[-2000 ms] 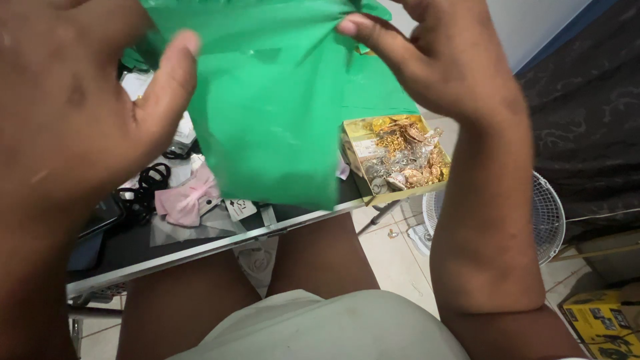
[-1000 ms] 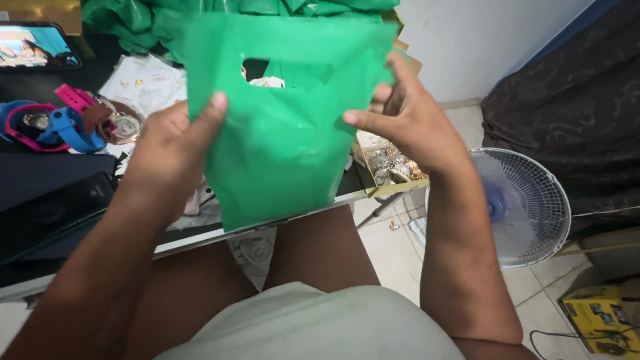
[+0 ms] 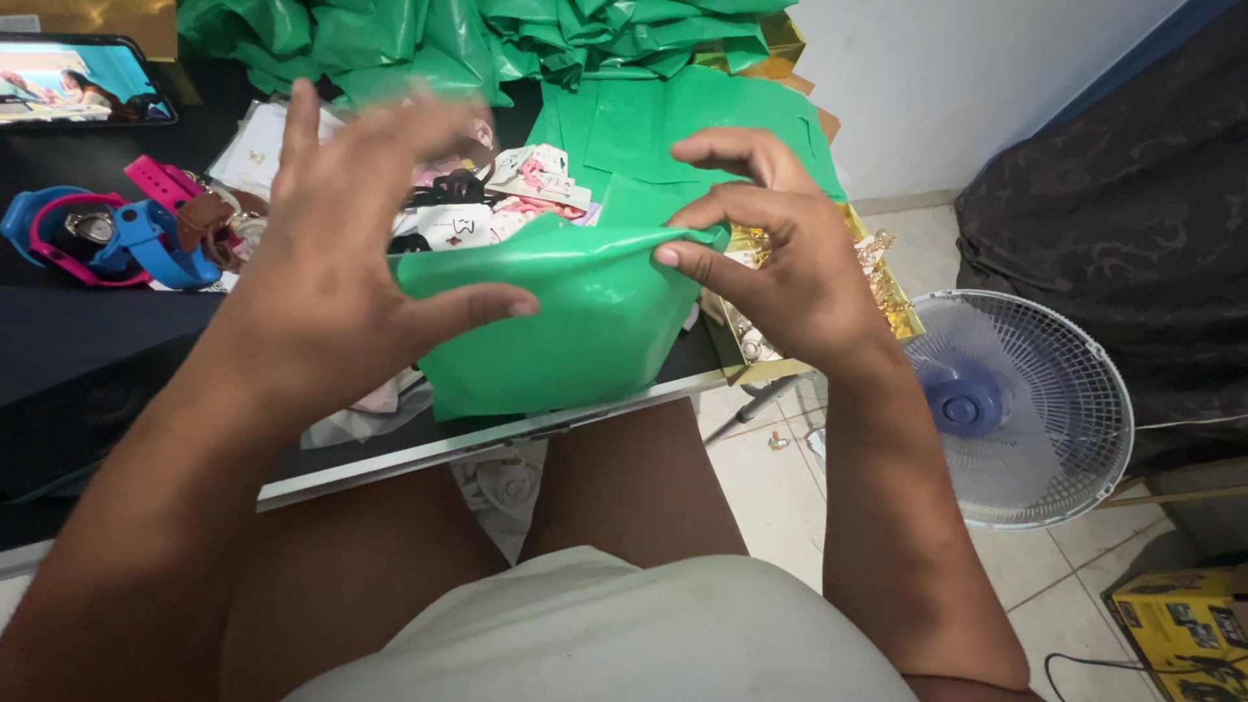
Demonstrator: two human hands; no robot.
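A green plastic bag [image 3: 561, 331] hangs at the table's front edge, its upper edge pinched between the thumb and fingers of my right hand [image 3: 770, 244]. My left hand [image 3: 341, 253] is blurred and spread above the bag's left side, with its thumb in front of the bag and nothing seen in its fingers. Behind the bag lie carded hair accessories [image 3: 531, 180], partly hidden by it. More green plastic bags [image 3: 439, 44] are heaped at the back, and flat ones [image 3: 682, 127] lie at the right.
Colourful wristwatches [image 3: 127, 229] and a phone showing a picture [image 3: 78, 83] are on the left. A gold box of jewellery [image 3: 892, 302] sits at the table's right corner. A fan [image 3: 1014, 409] stands on the floor, with a yellow box [image 3: 1185, 634] at the lower right.
The bag, upright with its handle hole showing a second ago, is now lower and folded over at the top. My left hand has come off it; my right hand still holds it.
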